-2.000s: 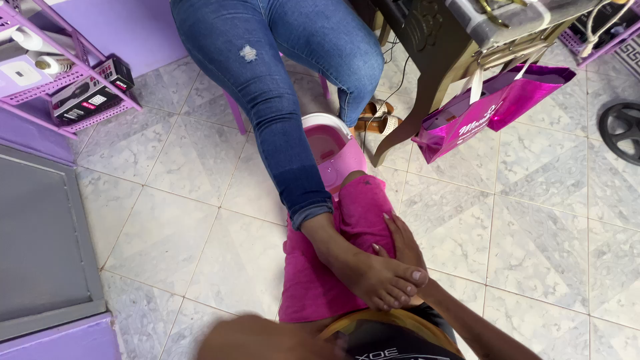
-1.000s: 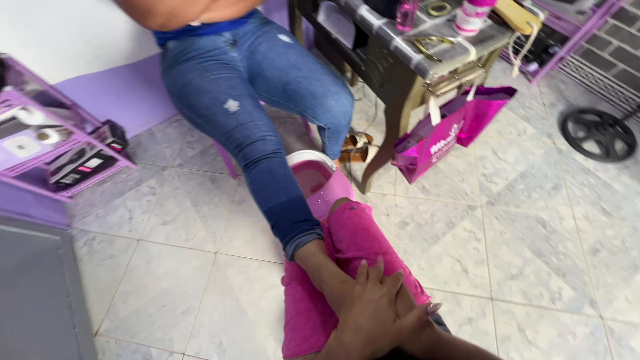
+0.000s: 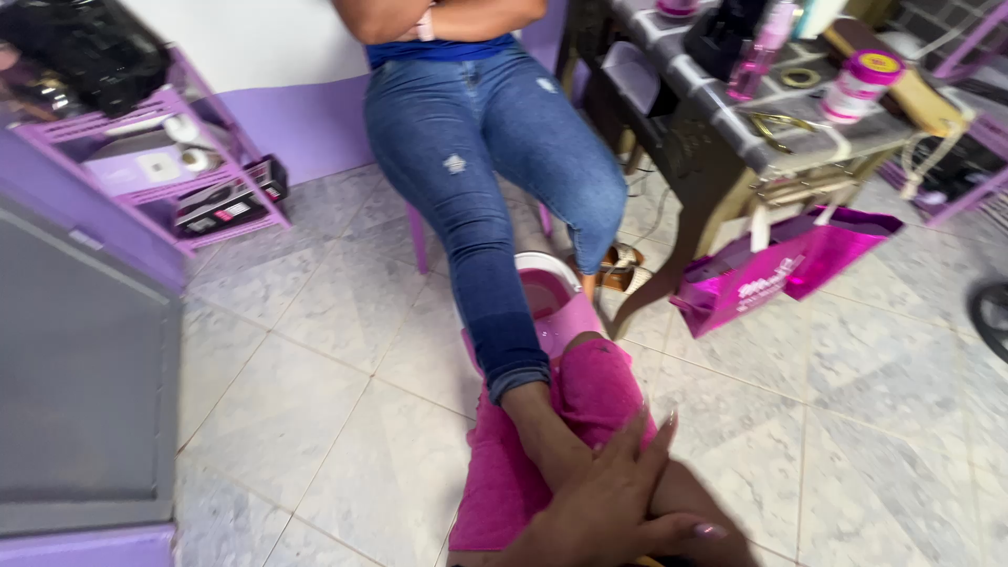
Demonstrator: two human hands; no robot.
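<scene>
The seated person's bare foot rests over the pink towel on my lap, below a rolled jeans cuff. My left hand lies across the foot's front part with its fingers extended and thumb out to the right. Beside and partly under it is my right hand, at the foot's right side; its fingers are mostly hidden and its grip is unclear. The toes are covered by my hands. Beyond the towel stands a pink foot basin with a white rim, partly behind the person's leg.
A table at the upper right bears metal nippers, a pink-lidded jar and a spray bottle. Shiny pink bags hang from it. Sandals lie near its leg. A purple shelf rack stands left.
My left hand, a blur at the bottom two seconds ago, has come onto the foot. The toes, visible then, are now covered. The view has shifted and shows more of the seated person.
</scene>
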